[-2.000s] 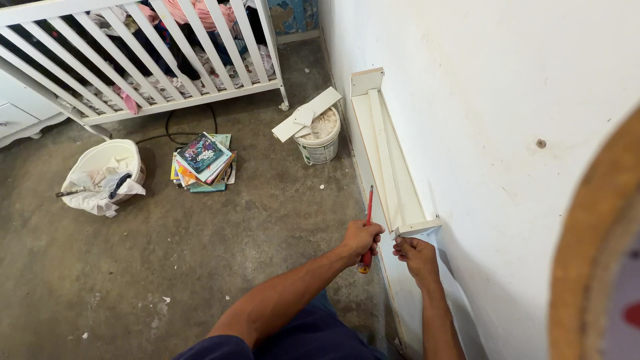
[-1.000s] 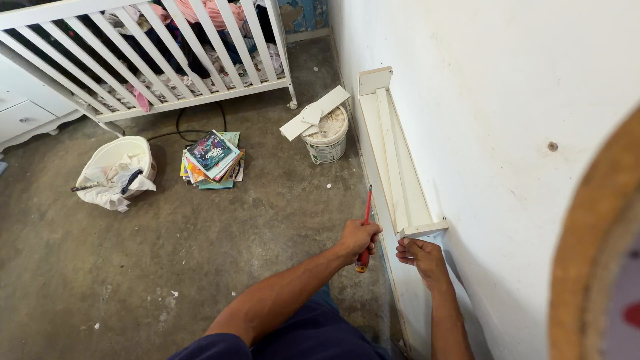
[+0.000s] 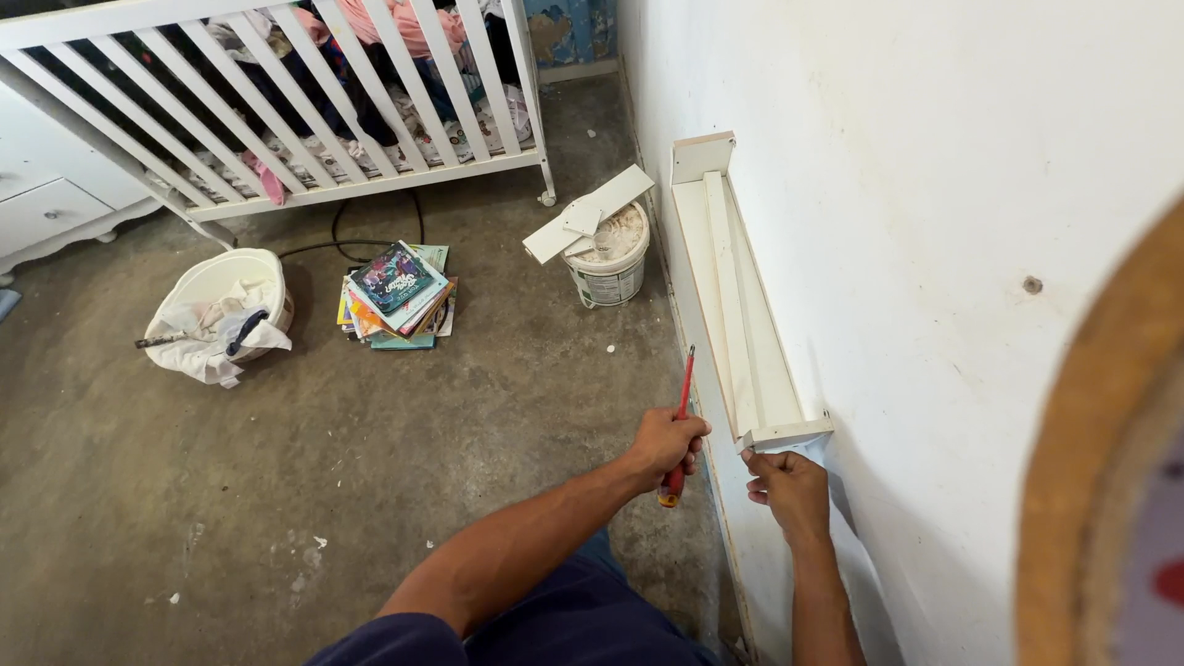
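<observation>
My left hand (image 3: 668,449) is closed around a screwdriver (image 3: 685,381) with a red shaft and a red and yellow handle, its tip pointing up and away from me. Close on its right, the thumb and fingertips of my right hand (image 3: 786,486) touch the near left corner of a white wooden shelf unit (image 3: 689,268) at the wall. Whether a small part is pinched there is hidden. The unit has an upright end board (image 3: 703,159) at its far end and another end board (image 3: 791,433) at the near end. A long narrow strip (image 3: 726,287) lies inside it.
A white bucket (image 3: 606,282) with boards (image 3: 624,191) across its top stands left of the unit. Farther left are stacked books (image 3: 398,294), a white basin (image 3: 217,273) with cloths and a white crib (image 3: 370,182). A blurred round-edged object (image 3: 1073,444) fills the right edge.
</observation>
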